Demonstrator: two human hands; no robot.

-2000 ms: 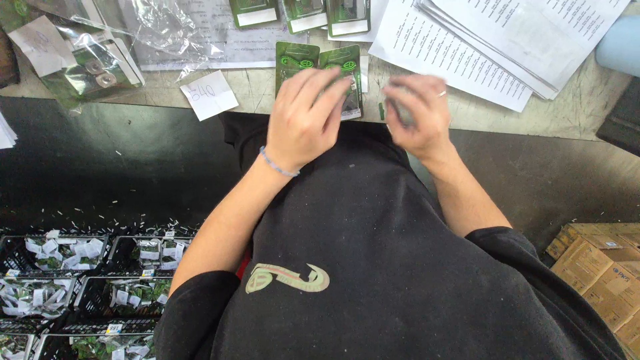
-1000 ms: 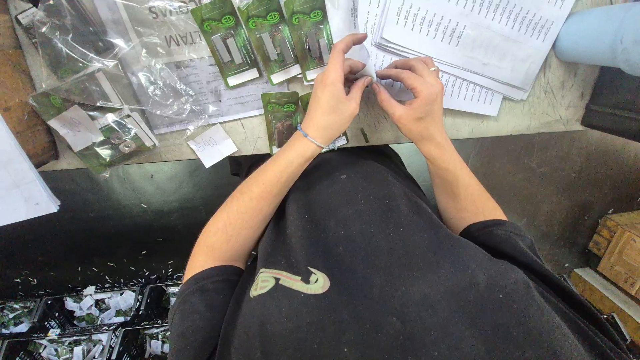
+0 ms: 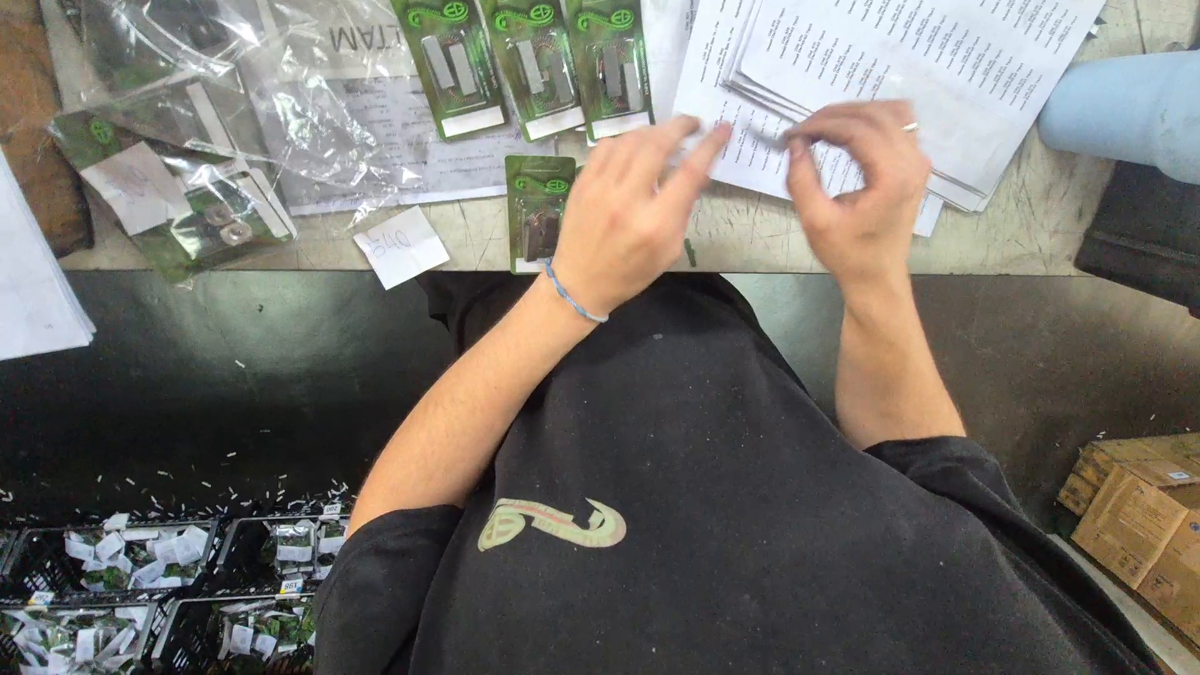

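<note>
My left hand point(image 3: 628, 202), blurred, has its fingers apart and holds nothing visible. It hangs over the table edge beside a green blister pack point(image 3: 541, 211) with dark parts, partly hiding it. My right hand point(image 3: 862, 183) is over the printed sheets point(image 3: 844, 56), thumb and forefinger curled tip to tip; blur hides whether something small sits between them. Beyond my left hand lie three green blister packs with grey metal pieces: one at left point(image 3: 455, 70), one in the middle point(image 3: 534, 70) and one at right point(image 3: 611, 70).
Left of the packs lie a handwritten paper slip point(image 3: 401, 246), clear plastic bags point(image 3: 328, 103) and a bagged green card pack point(image 3: 178, 187). A light-blue cylindrical object point(image 3: 1125, 112) is at right. Black crates point(image 3: 216, 562) of packs stand low left, cardboard boxes point(image 3: 1134, 525) low right.
My hands were together at a small white piece one second ago; they have since moved apart. The piece no longer shows clearly. The view has shifted somewhat.
</note>
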